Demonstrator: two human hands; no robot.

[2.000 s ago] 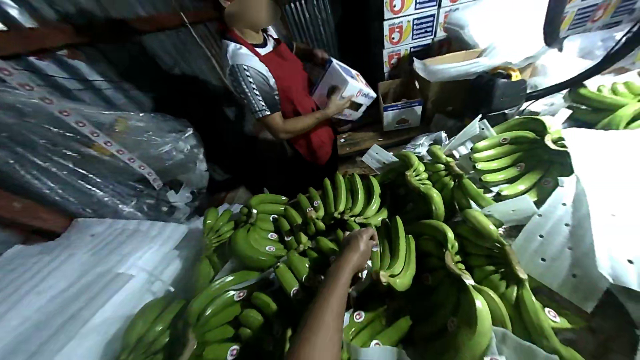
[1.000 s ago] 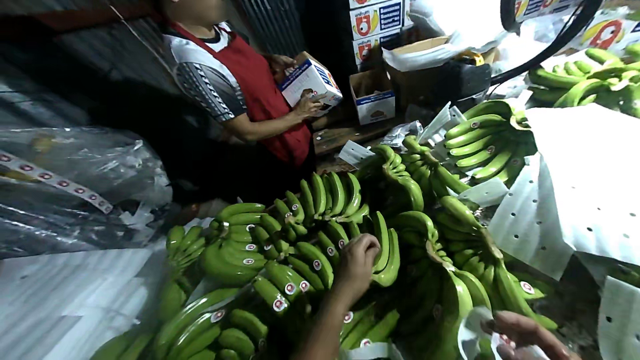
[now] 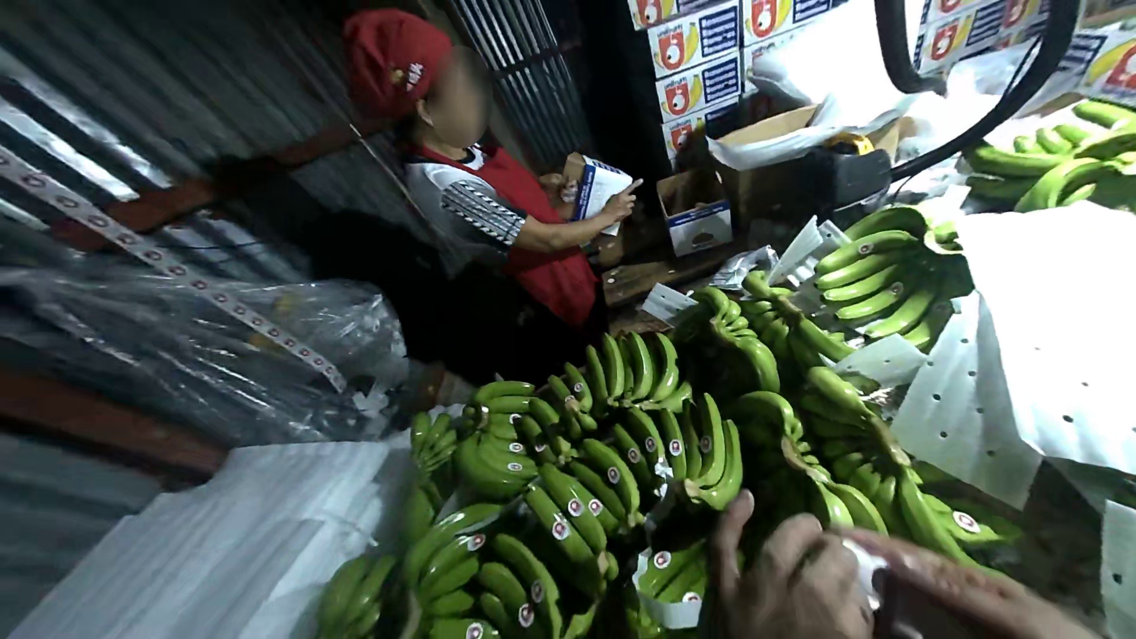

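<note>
At the lower right my left hand [image 3: 785,568] reaches in with its thumb raised, its fingers touching or overlapping my right hand [image 3: 950,577]. Between them shows a small white item [image 3: 863,568], which looks like a curled strip and sits at my right hand's fingers; blur hides the exact grip. Just above my left hand is a cluster of green bananas [image 3: 714,457] with round stickers. More stickered green bananas [image 3: 568,515] lie to the left. The bananas beside my hands to the right [image 3: 852,497] are partly covered by my fingers.
A person in a red apron [image 3: 550,257] handles a small carton [image 3: 603,191] across the pile. White perforated foam sheets [image 3: 1065,328] lie at right, a stack of white sheets [image 3: 231,532] at left. A sticker strip [image 3: 191,280] hangs over clear plastic. Printed boxes [image 3: 697,84] stand behind.
My left hand has left the banana cluster and moved right and down to my right hand, which came into view one second ago with a white strip. The other person has turned the carton.
</note>
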